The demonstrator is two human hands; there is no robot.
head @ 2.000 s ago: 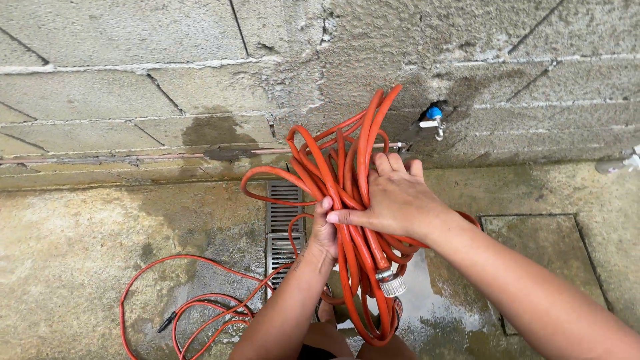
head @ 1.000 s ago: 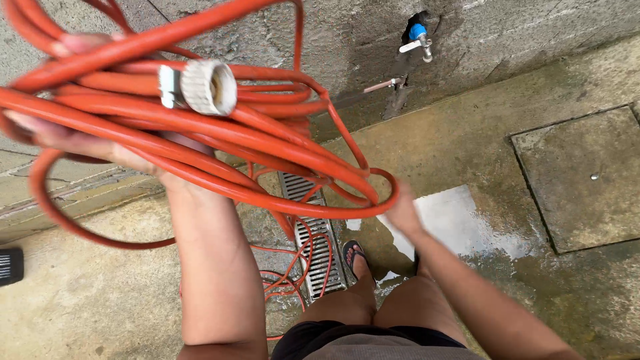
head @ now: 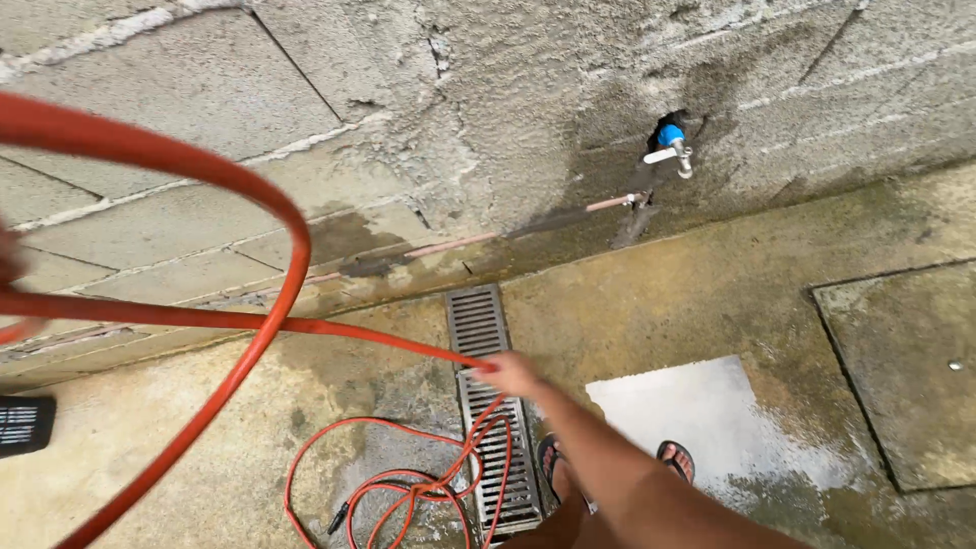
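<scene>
My right hand [head: 509, 374] is closed around an orange hose [head: 374, 338] above the metal floor grate. From there the hose runs left, and part of its coil loops large and close to the camera at the left. At the left edge a blurred bit of my left hand [head: 9, 255] shows beside the hose; its fingers are cut off by the frame. More thin orange hose [head: 435, 484] lies in loose loops on the wet floor and over the grate, with a black end piece [head: 338, 518].
A metal tap [head: 681, 158] with a blue fitting sticks out of the block wall [head: 496, 99]. Below it a pipe [head: 610, 203] runs along the wall. The drain grate [head: 479, 316] crosses the floor. A black plastic crate [head: 27, 425] is at left, a concrete cover [head: 907, 381] at right.
The hose coil, bunched between both hands earlier, has moved left and mostly out of view. My right hand now holds a single length stretched away from it. The hose's white end fitting is no longer visible.
</scene>
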